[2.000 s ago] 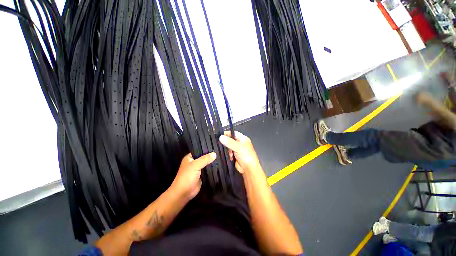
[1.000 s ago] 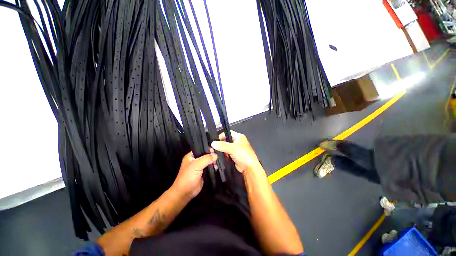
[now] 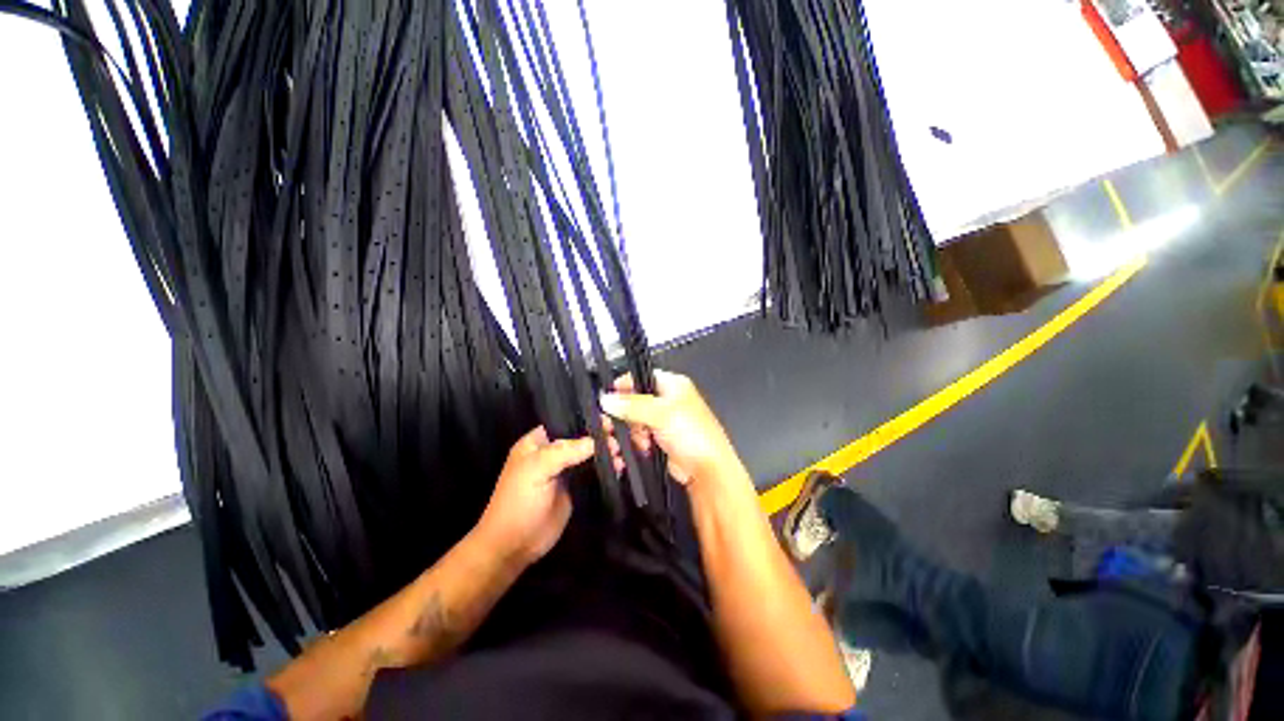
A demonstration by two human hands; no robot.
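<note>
A large main bundle of black punched straps (image 3: 338, 268) lies over the white table at left, its ends hanging over the near edge. A smaller handful of straps (image 3: 528, 254) runs down beside it to both hands. My left hand (image 3: 538, 486) grips the handful, thumb on top. My right hand (image 3: 662, 423), close beside it, holds several straps separated to the right, thumb across them. Short strap ends show below and between the hands. The fingers under the straps are hidden.
A set-aside pile of straps (image 3: 831, 169) hangs over the table edge at right. A small black scrap (image 3: 941, 135) lies on the white table (image 3: 1000, 99). A cardboard box (image 3: 1003, 268) is beneath. Two people's legs (image 3: 915, 592) are on the grey floor at lower right.
More straps have come over to my right hand's side since the earliest frame. My left hand has barely moved. The people at right have moved, one now nearer.
</note>
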